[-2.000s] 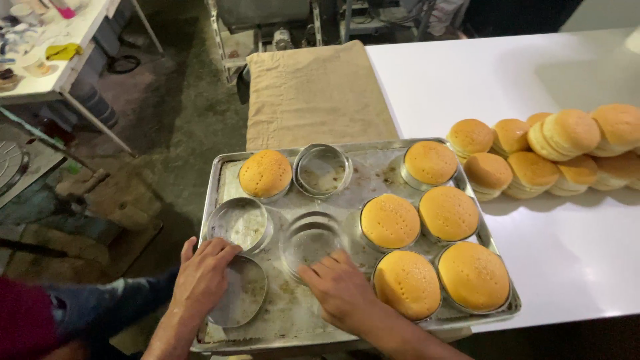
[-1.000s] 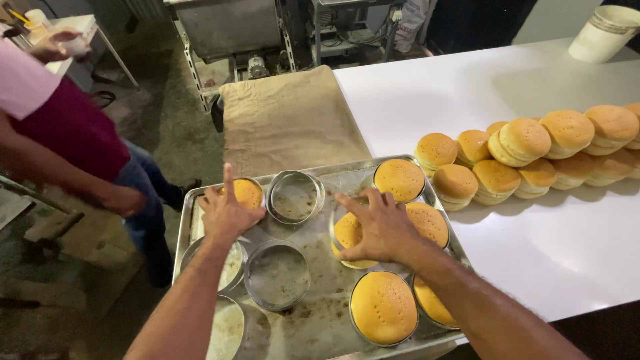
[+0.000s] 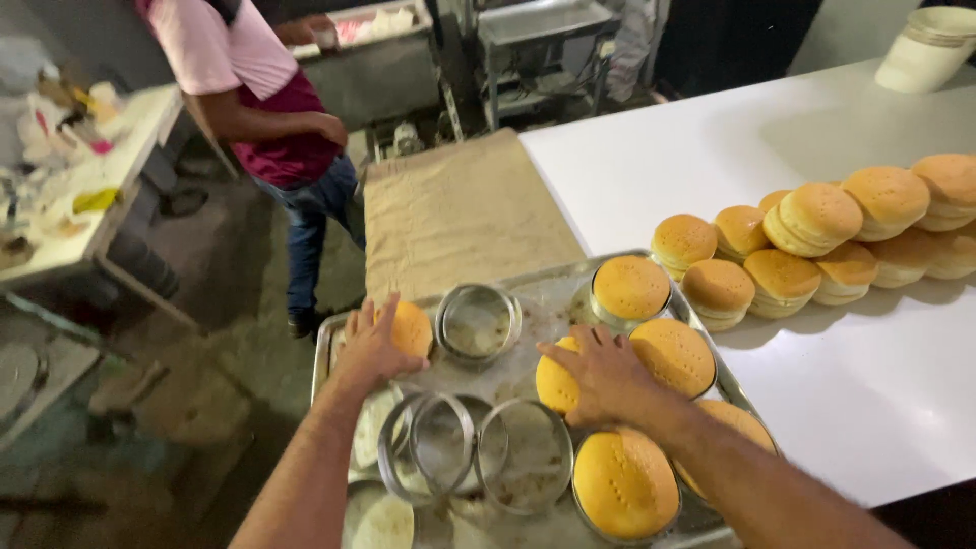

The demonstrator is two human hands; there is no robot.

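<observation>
My left hand (image 3: 370,351) is at the back left of a metal baking tray (image 3: 534,293), its thumb and fingers around the left side of a round golden bun (image 3: 410,329). Nearer the middle, my right hand (image 3: 610,374) grips another bun (image 3: 558,381) from above and covers part of it. Metal ring molds (image 3: 524,457) lie overlapping, some tilted, between my forearms. Two nested rings (image 3: 476,324) stand between the hands at the back. On the tray's right side, buns sit in rings, one at the back (image 3: 631,287) and one at the front (image 3: 625,484).
Stacked buns (image 3: 781,282) line the white table (image 3: 808,396) at right. A brown cloth (image 3: 465,221) lies beyond the tray, white buckets (image 3: 923,53) at the far right. A person in a maroon and pink shirt (image 3: 282,130) stands past the tray's left, near a cluttered table (image 3: 145,130).
Two seconds ago both hands were at the empty rings; they have since moved to buns. More rings now overlap in the tray's middle. The other person has come into view and moved farther off.
</observation>
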